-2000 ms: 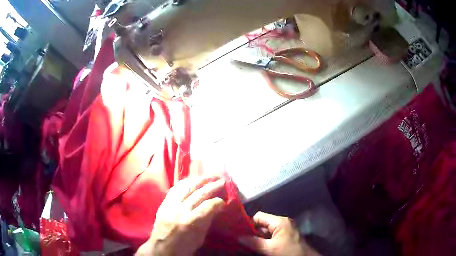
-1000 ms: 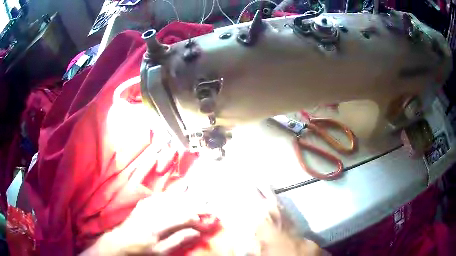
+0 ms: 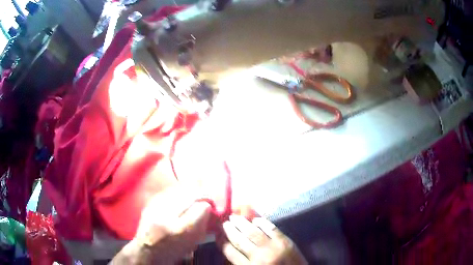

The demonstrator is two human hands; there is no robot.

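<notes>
Red fabric [image 3: 140, 176] lies in large folds left of and under the needle end of the sewing machine [image 3: 269, 36]. The presser foot area [image 3: 202, 96] is partly lost in glare. My left hand [image 3: 174, 227] holds the fabric near the table's front edge, fingers bent over it. My right hand [image 3: 256, 239] is beside it, its fingers closed on the fabric's edge. A darker red strip of the cloth stands up between the hands. Scissors [image 3: 316, 98] with orange-brown handles lie under the machine arm.
The white machine bed [image 3: 358, 140] has a ruler-like front edge. A small block [image 3: 421, 83] sits at its right end. Dark red cloth [image 3: 409, 207] hangs at the lower right. An orange-red plastic bag [image 3: 45, 237] and a green item [image 3: 11, 233] are at the lower left.
The view has shifted since one second ago, so the machine appears higher. Both hands stay on the fabric near the front edge; the right hand's fingers now show more clearly.
</notes>
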